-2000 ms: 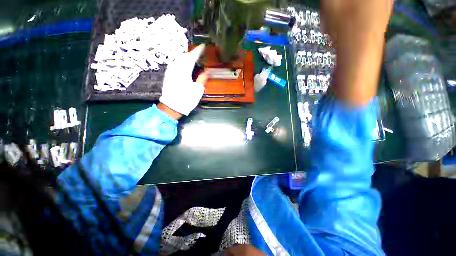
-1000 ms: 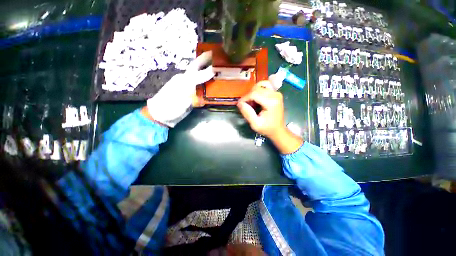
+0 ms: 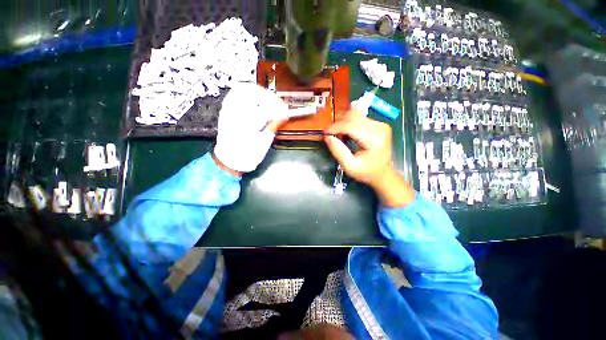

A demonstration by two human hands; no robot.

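Observation:
My gloved left hand (image 3: 249, 129) is at the left side of the orange-brown press fixture (image 3: 341, 89). Its fingertips hold one end of a narrow white plastic housing (image 3: 304, 111), which lies slightly tilted over the fixture below the pale slot. My bare right hand (image 3: 365, 149) is at the fixture's lower right corner, thumb and fingertips close together; whether they hold something small is too blurred to tell. The olive-green press head (image 3: 309, 46) stands over the fixture. A small part (image 3: 339, 180) lies on the bench below my right hand.
A heap of white housings (image 3: 193, 70) fills a black bin (image 3: 159, 131) at upper left. A blister tray (image 3: 417, 143) with rows of parts is at right, another partly filled one (image 3: 56, 174) at left. A translucent bottle (image 3: 363, 103), blue tube (image 3: 385, 107) and crumpled wipe (image 3: 377, 73) sit right of the fixture.
My right hand came from the far right down to the fixture and stays beside it. My left hand has moved right, and the white housing now shows tilted at its fingertips.

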